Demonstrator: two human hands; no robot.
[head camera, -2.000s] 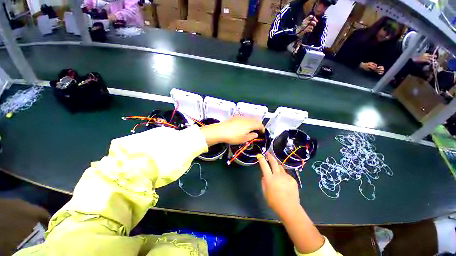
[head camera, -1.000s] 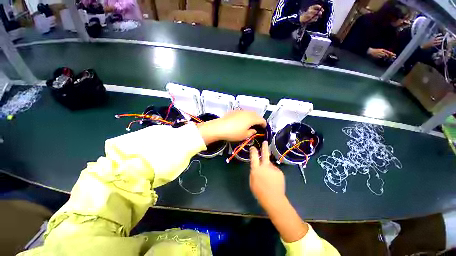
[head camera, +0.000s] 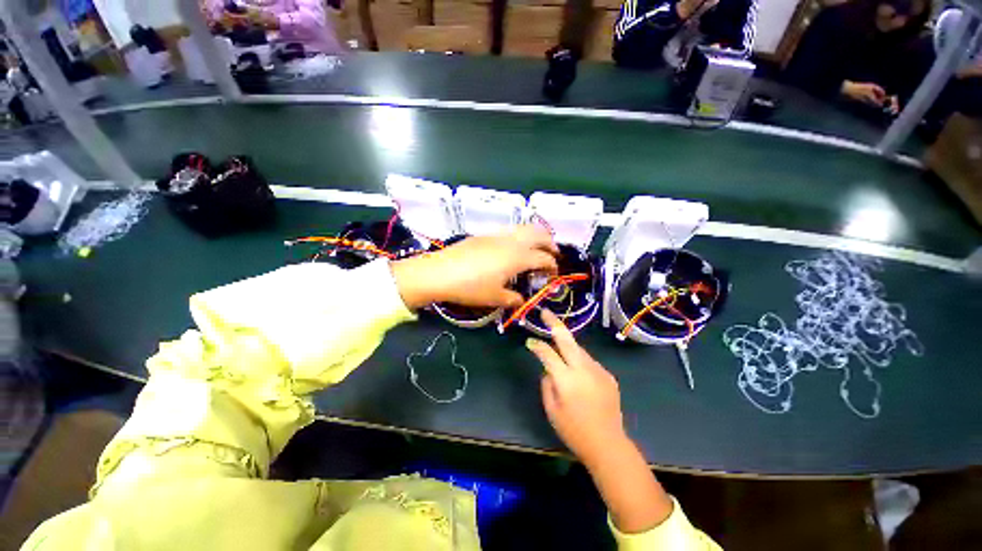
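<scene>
Four camera housings stand in a row, each with a white bracket plate behind a round body. My hands are at the third camera housing (head camera: 565, 215), which has a dark inside with red, orange and yellow wire leads (head camera: 544, 301). My left hand (head camera: 485, 266) reaches over its left rim, fingers bent; whether it grips anything is hidden. My right hand (head camera: 581, 396) has its fingertips at the front rim, near the wires; a grip is not clear. The rightmost camera housing (head camera: 665, 223) has wires over its rim. My left forearm partly covers the left housings.
A single thin whitish loop (head camera: 438, 368) lies in front. A tangled pile of loops (head camera: 824, 328) is at right, another (head camera: 104, 223) at left. Black ball modules (head camera: 219, 199) sit at back left. A pale box (head camera: 721, 86) and other workers are across the dark green bench (head camera: 355, 145).
The view has shifted, so the bench items sit further right. My left fingers have lifted and spread somewhat over the third housing. My right fingertips have moved down to its front rim.
</scene>
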